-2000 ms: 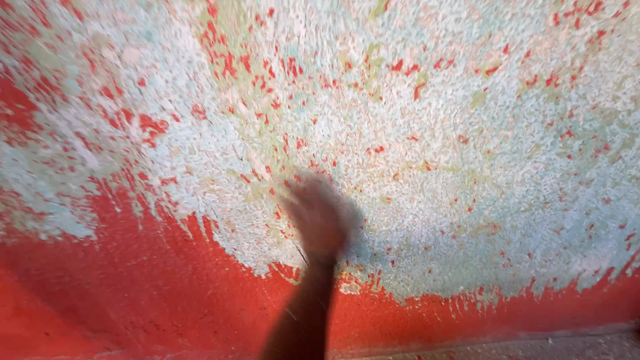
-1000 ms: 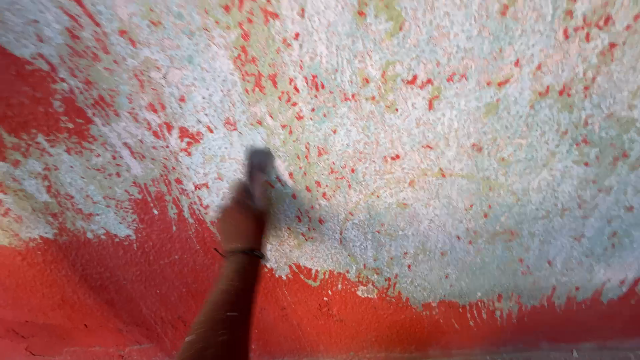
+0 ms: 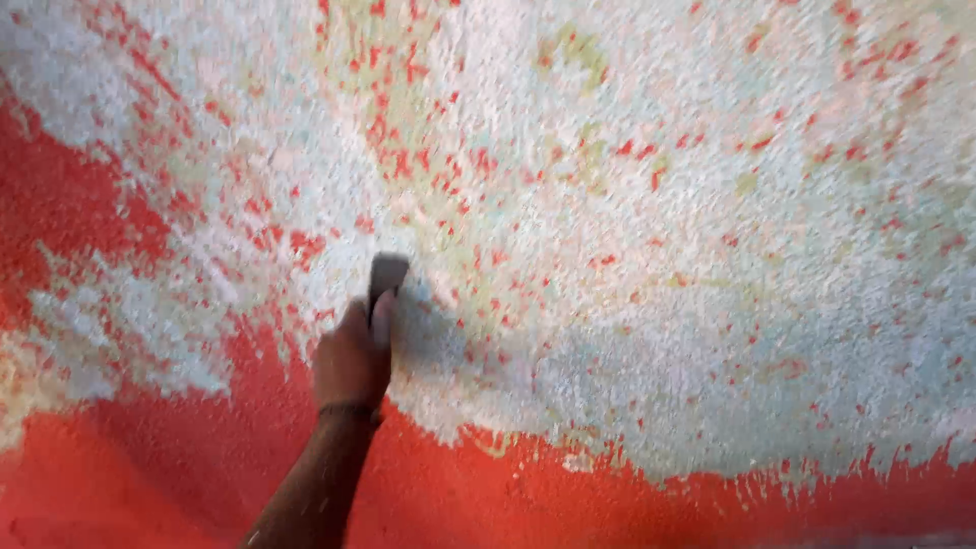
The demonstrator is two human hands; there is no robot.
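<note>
My left hand [image 3: 354,362], with a dark band at its wrist, is closed around a small, flat, dark hand tool [image 3: 389,267], possibly a scraper. The tool's blunt, squarish end points up, over a painted wall [image 3: 610,229]. Whether its edge touches the surface cannot be told. Around it the wall is rough and mottled, pale blue, white and pinkish, with greenish patches and small red flecks. My right hand is not in view.
Red paint [image 3: 496,496] covers the lower part of the wall, with a ragged upper edge. Another red area [image 3: 61,183] lies at the left. A shadow falls on the wall just right of the hand.
My left hand has moved to the left along the wall since the earliest frame. Since one second ago it has shifted little, and the tool shows more sharply.
</note>
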